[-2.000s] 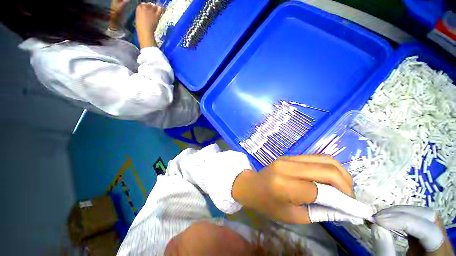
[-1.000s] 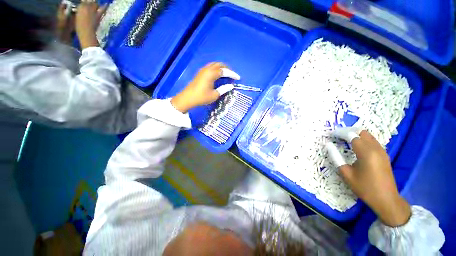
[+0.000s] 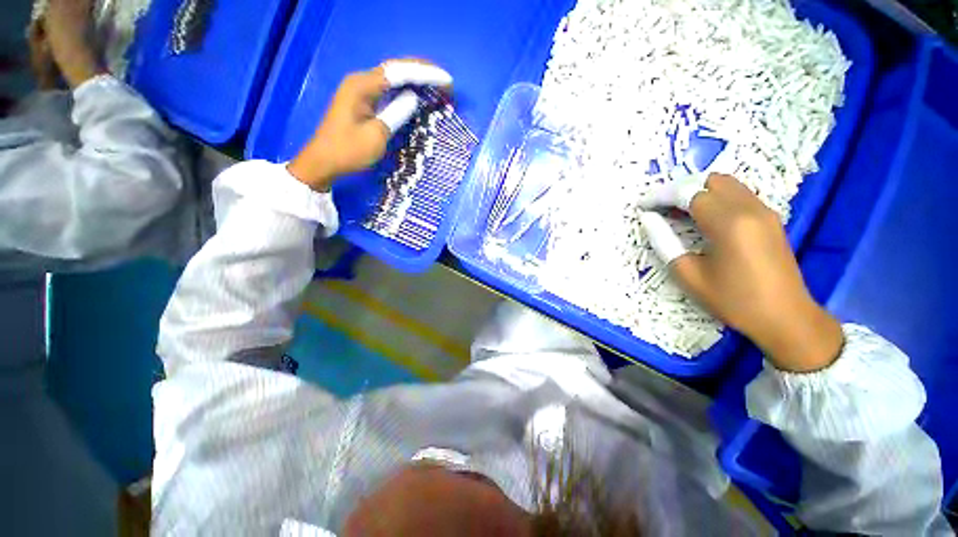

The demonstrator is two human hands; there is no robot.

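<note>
My left hand [image 3: 362, 121], with white finger cots, is over the upper end of the row of slim metal parts [image 3: 425, 194] in the blue tray [image 3: 347, 42]. Its thumb and finger are close to the top parts; whether they grip one cannot be told. My right hand [image 3: 735, 252], also with finger cots, has its thumb and finger at the heap of small white plastic parts [image 3: 693, 63]. Its fingertips are close together among the white parts; whether they hold one cannot be told. The clear plastic box [image 3: 515, 194] with a few slim metal parts lies between the hands.
Another worker's sleeve [image 3: 89, 189] and hand [image 3: 71, 42] are at the upper left, beside another blue tray [image 3: 221, 94] with dark and silver parts. A further blue tray [image 3: 893, 252] is at the right. A floor with yellow lines shows below.
Two seconds ago both hands were together at the lower right; they then parted, left to the metal row, right to the white heap. Since one second ago, the trays and hands sit higher and further left in view.
</note>
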